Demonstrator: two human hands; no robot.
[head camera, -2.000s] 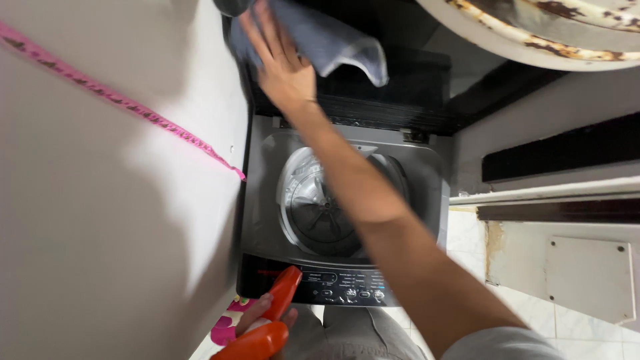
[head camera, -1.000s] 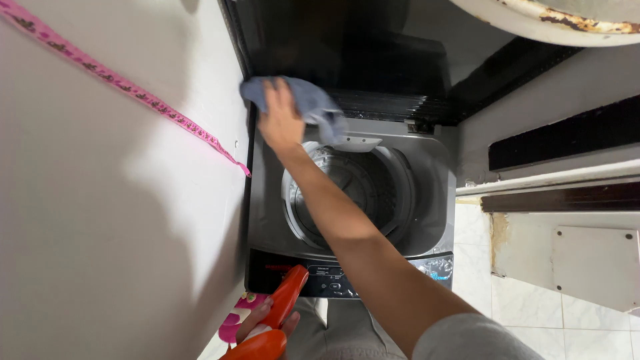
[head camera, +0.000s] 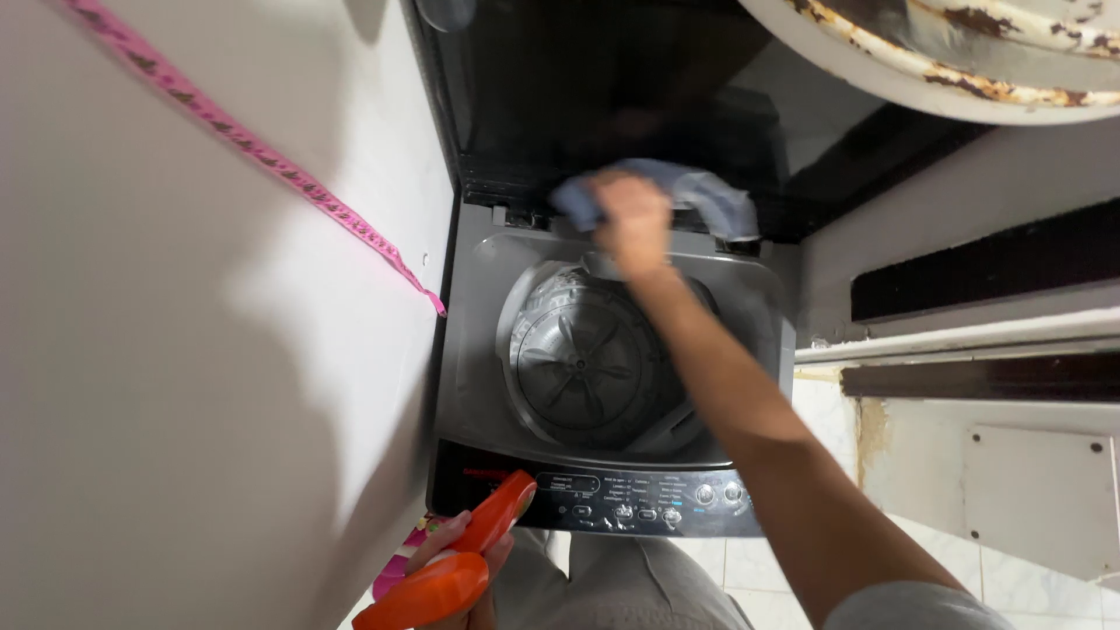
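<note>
A grey top-loading washing machine (head camera: 472, 367) stands with its black lid (head camera: 569, 96) raised and its metal drum (head camera: 582, 363) in sight. My right hand (head camera: 632, 214), blurred, presses on a blue-grey cloth (head camera: 722, 201) along the lid's hinge edge, behind the drum opening. At the lower left, my left hand (head camera: 472, 547) holds an orange plastic object (head camera: 494, 512), possibly a spray bottle, by the left end of the black control panel (head camera: 639, 499). Its lower part and most of that hand's fingers are hidden.
A white wall with a pink patterned ribbon (head camera: 262, 153) runs close along the left. A rusty white round metal object (head camera: 927, 70) juts in at the upper right. Dark wooden strips (head camera: 989, 262) and a white panel (head camera: 1041, 499) are on the right, above white floor tiles (head camera: 1024, 582).
My right hand, with the cloth, has come down from high on the left of the lid to the hinge edge, then moved right along it. My left hand keeps the orange object near the panel.
</note>
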